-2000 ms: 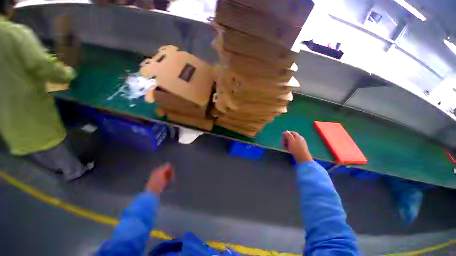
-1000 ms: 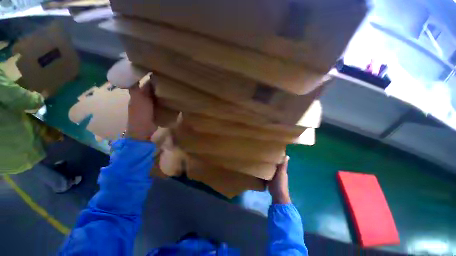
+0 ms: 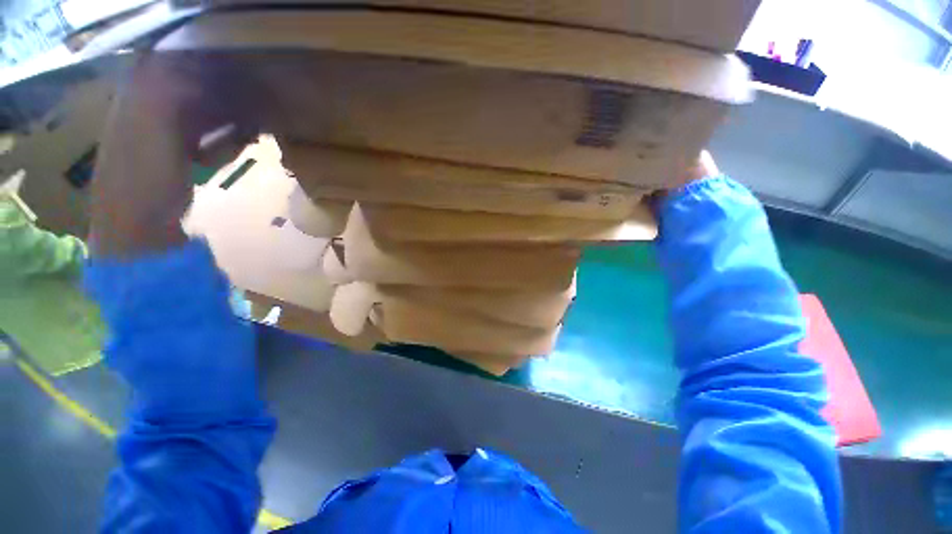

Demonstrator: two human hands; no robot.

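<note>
A tall stack of brown cardboard boxes (image 3: 470, 276) stands on the green bench right in front of me, its top close to the camera and cut off by the upper edge. My left hand (image 3: 172, 130) is raised at the stack's upper left side, blurred and dark, with its fingers against a box. My right hand (image 3: 684, 179) is at the stack's right side, its fingers on a box edge, partly hidden by the sleeve and the box. A printed barcode shows on one narrow box side.
An open brown box (image 3: 251, 235) with ragged flaps lies left of the stack. A red flat block (image 3: 838, 375) lies on the green bench (image 3: 616, 334) at right. A person in a green smock (image 3: 42, 292) is at far left. A black tray (image 3: 781, 73) sits on the upper shelf.
The stack looms larger and nearer. My hands first reached it from empty air, then moved from its lower boxes up to its higher ones, the right hand also outward.
</note>
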